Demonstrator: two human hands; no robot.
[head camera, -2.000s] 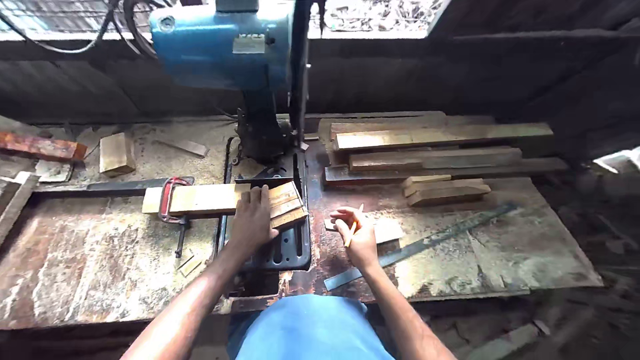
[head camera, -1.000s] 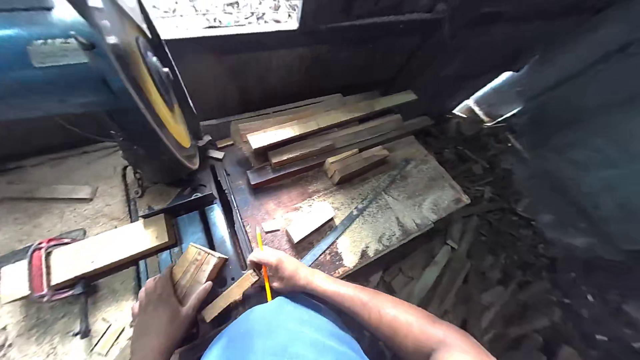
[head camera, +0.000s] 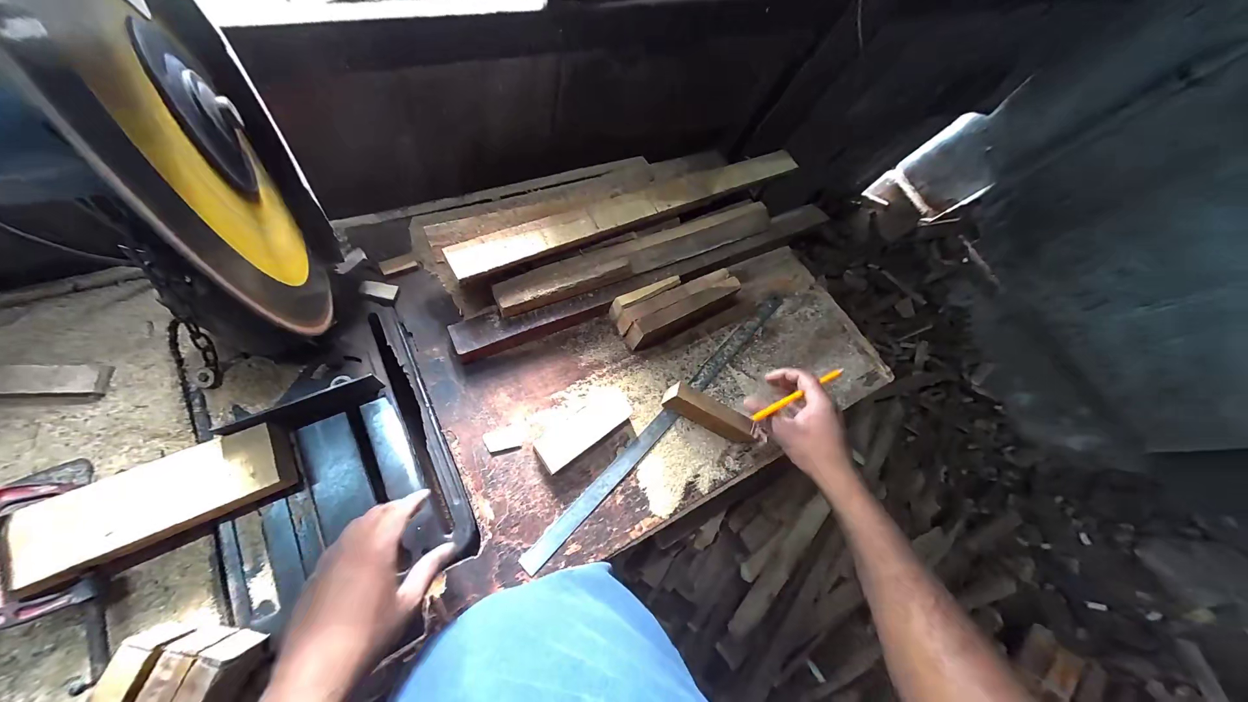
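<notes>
My right hand (head camera: 801, 419), at the bench's front right, holds a yellow pencil (head camera: 798, 395) between its fingers. A short wood block (head camera: 710, 411) lies against its fingertips, one end over a flat metal rule (head camera: 624, 466). Whether the fingers grip the block I cannot tell. My left hand (head camera: 375, 561) is over the saw's metal base (head camera: 336, 463), fingers apart, holding nothing. To its left lies a light wood board (head camera: 146, 502), with a red clamp (head camera: 49, 595) by its far end. Several cut blocks (head camera: 180, 663) stand together at the bottom left. A pale flat piece (head camera: 582, 429) rests on the bench.
A cut-off saw's large disc (head camera: 210, 146) with a yellow centre rises at the upper left. Long wood strips (head camera: 604, 219) are piled at the bench's back, with short stacked blocks (head camera: 675, 310) before them. Wood scraps (head camera: 790, 575) cover the floor beyond the bench edge.
My left hand has let go of the wood it held. My right hand has moved right, away from the saw base, over the bench with the pencil. The view has swung right.
</notes>
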